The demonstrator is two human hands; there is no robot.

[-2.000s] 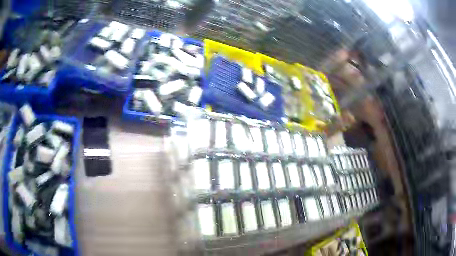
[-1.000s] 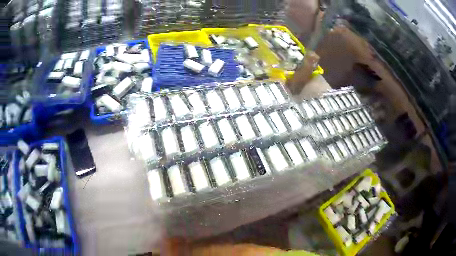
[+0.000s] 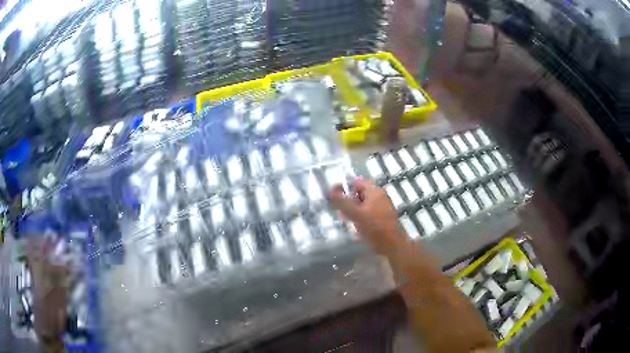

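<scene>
A large clear tray (image 3: 276,196), shiny and see-through, hangs over the filled tray and hazes the white units beneath it. My right hand (image 3: 360,196) is closed on its right edge, fingers curled over it. My left hand (image 3: 50,272) is at the far left, strongly blurred, and appears to grip the clear tray's left end; its fingertips are not distinct. Rows of white units (image 3: 197,258) show through the clear plastic. Another filled clear tray (image 3: 442,180) lies uncovered to the right of my right hand.
Yellow bins (image 3: 418,110) with loose units stand at the back, with a brown upright object (image 3: 394,103) by them. Another yellow bin (image 3: 549,296) is at the lower right. Blue bins (image 3: 93,331) lie left. Tall tray stacks (image 3: 221,48) rise behind. A stool (image 3: 481,34) stands at the back right.
Both hands have come into view with the clear tray between them. It now blurs the filled tray, the blue slatted piece and the left bins. The phone no longer shows clearly.
</scene>
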